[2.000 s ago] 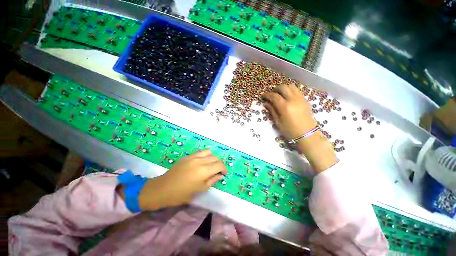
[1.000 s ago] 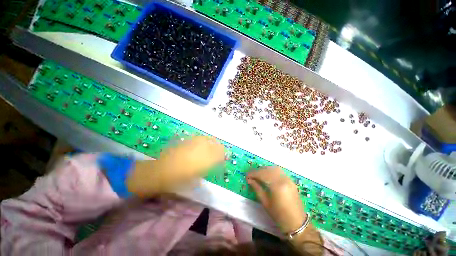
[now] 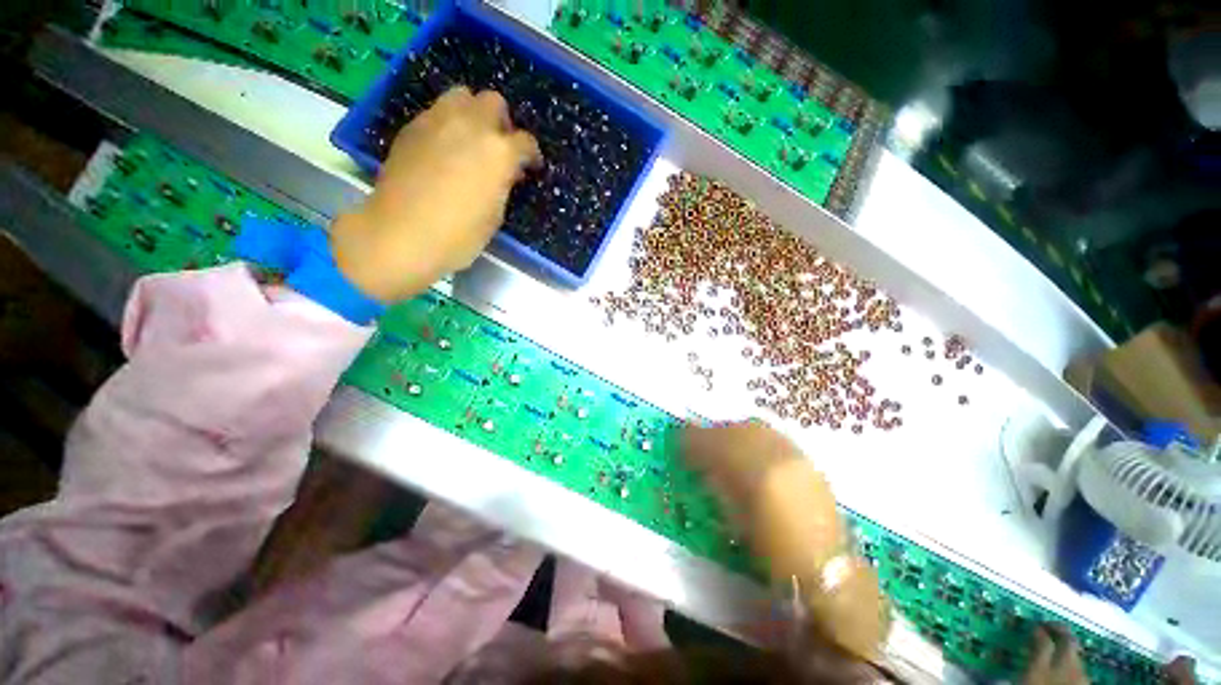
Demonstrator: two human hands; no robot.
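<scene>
My left hand (image 3: 435, 194), with a blue band at its wrist, is over the blue parts tray (image 3: 584, 274). Its fingertips are among the black components (image 3: 576, 174); whether they grip any is hidden. My right hand (image 3: 770, 495), with a thin bracelet, is blurred and over the green circuit board strip (image 3: 536, 408) in the rail. Its fingertips are low at the board, and I cannot tell if they hold a part. Copper-coloured components (image 3: 763, 281) lie in a loose pile on the white surface, right of the tray.
More green boards (image 3: 710, 80) lie behind the rail, beside rows of brown parts. A white fan (image 3: 1138, 488) stands at the right by a second blue tray (image 3: 1114, 569) of silvery parts. Another person's arm (image 3: 1152, 381) is at the right edge, and fingers (image 3: 1055, 658) show at the lower right.
My left hand has moved from the board up and into the black parts in the tray. My right hand went from the copper pile to the board and stays over it, slightly shifted.
</scene>
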